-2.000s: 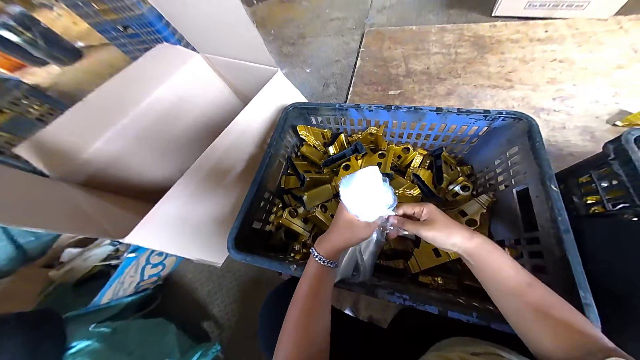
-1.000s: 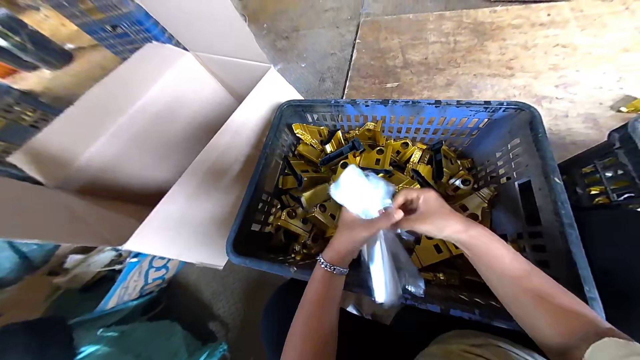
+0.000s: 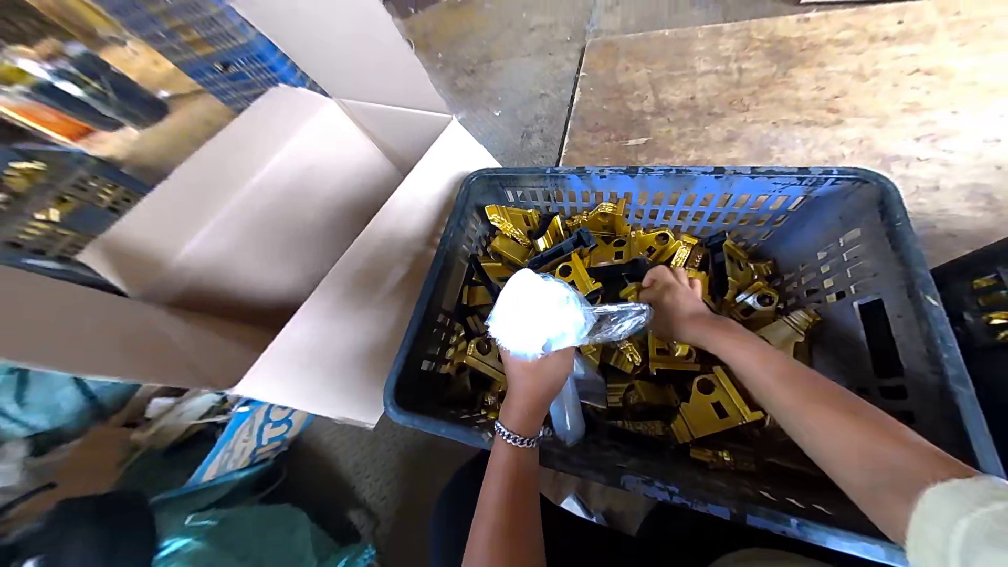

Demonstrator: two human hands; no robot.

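My left hand (image 3: 535,386), with a chain bracelet at the wrist, grips a bundle of clear plastic bags (image 3: 543,315) whose top is bright white. Parts of the plastic hang below the fist and stretch toward the right. My right hand (image 3: 673,303) reaches down among gold-coloured parts (image 3: 713,405) in a dark blue plastic crate (image 3: 787,172); its fingertips are partly hidden, so whether they hold a part cannot be told. Black pieces (image 3: 563,248) lie mixed in with the gold ones.
An open cardboard box (image 3: 260,213) stands left of the crate. A plywood board (image 3: 756,87) lies beyond it. Another dark crate (image 3: 984,291) holds gold parts at the right edge. Teal plastic (image 3: 260,535) lies at lower left, and blurred crates stand at upper left.
My right hand has left the plastic bundle and moved away from my left hand, down among the gold parts. My left hand still holds the bundle.
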